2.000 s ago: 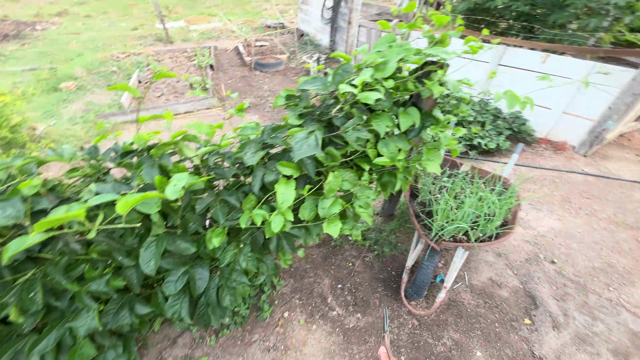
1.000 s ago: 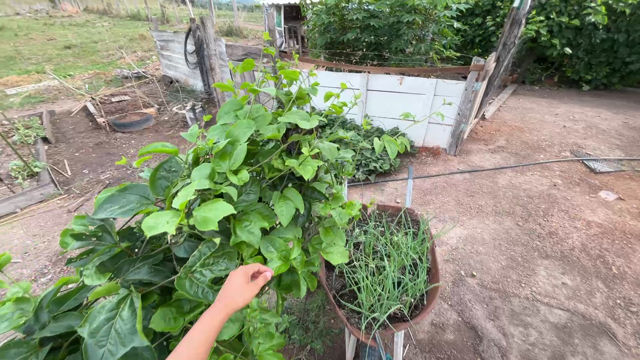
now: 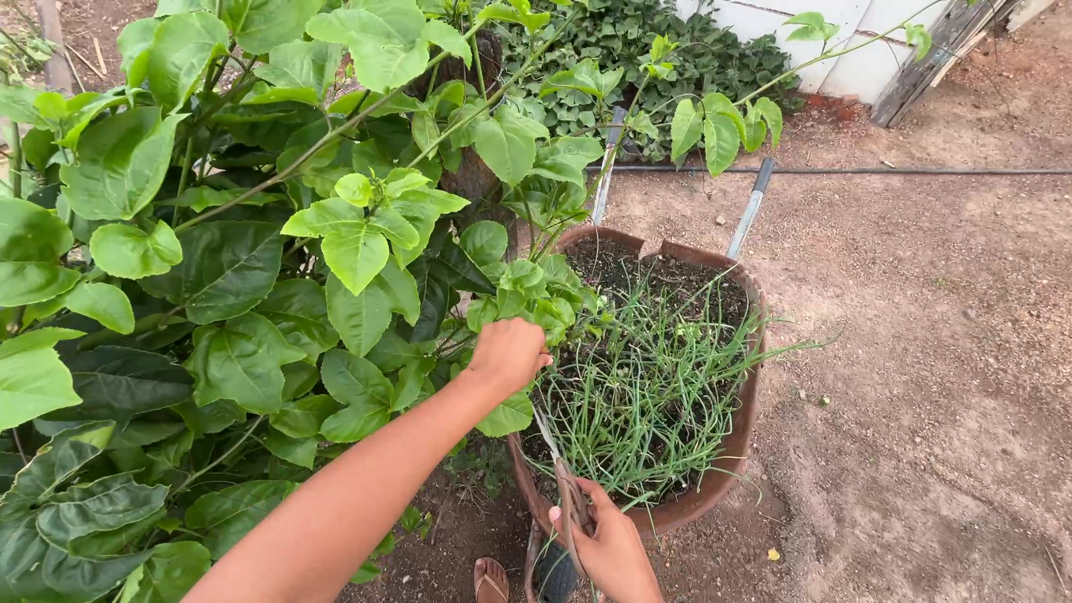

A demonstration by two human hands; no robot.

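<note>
My left hand (image 3: 509, 353) is closed at the right edge of a leafy green vine (image 3: 226, 276), its fingers on a shoot; what lies inside the fist is hidden. Below and to the right, my right hand (image 3: 610, 544) grips the brown handles of a pair of shears (image 3: 568, 494), whose narrow metal blades point up toward the left hand. Both hands are over the near left side of a rusty wheelbarrow (image 3: 741, 419). Thin green onion-like plants (image 3: 653, 385) grow in the dark soil inside it.
A wooden post (image 3: 477, 167) stands behind the vine. A black hose (image 3: 879, 171) crosses the ground beyond the wheelbarrow handles (image 3: 751, 209). Farther back are low leafy plants (image 3: 703, 50), a white wall (image 3: 825, 33) and a weathered plank (image 3: 930, 67). A sandaled foot (image 3: 491, 580) shows below.
The view has moved closer to the vine and wheelbarrow. My left hand has gone to the vine's edge beside the wheelbarrow. My right hand with the shears has come into view.
</note>
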